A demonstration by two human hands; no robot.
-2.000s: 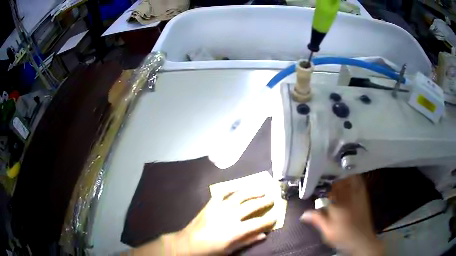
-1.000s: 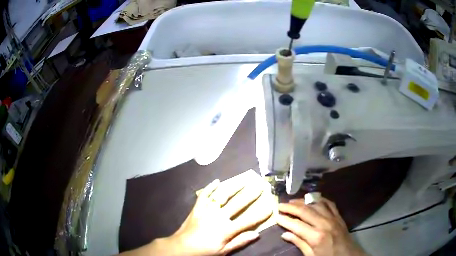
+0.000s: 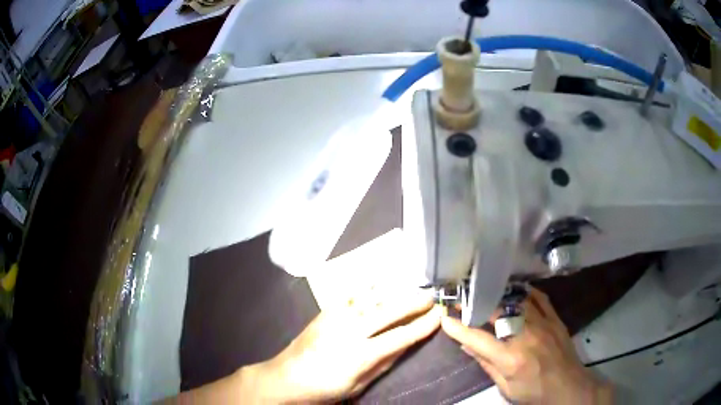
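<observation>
The dark brown panel point(image 3: 237, 304) lies under the machine head. The pale yellow pocket point(image 3: 360, 269) lies on it, glaring white under the lamp. My left hand point(image 3: 356, 340) rests flat on the pocket, fingertips at the presser foot point(image 3: 449, 299). My right hand point(image 3: 526, 348) is just right of the foot, its index fingertip on the cloth beside my left fingertips. Neither hand visibly grips the cloth. The needle and the pocket's right edge are mostly hidden by the fingers and glare. Light stitch lines show on the cloth near the bottom.
The white sewing machine head point(image 3: 545, 190) stands at right, with a cream post point(image 3: 458, 83) and a blue gooseneck point(image 3: 553, 47). The white lamp head point(image 3: 332, 190) hangs over the panel. Plastic-wrapped padding point(image 3: 150, 206) runs along the left edge. A white tub point(image 3: 340, 28) is behind.
The view has moved closer and lower. The pocket is turned, with my left hand flatter on it. My right hand first came in to the foot and now has its index finger extended there.
</observation>
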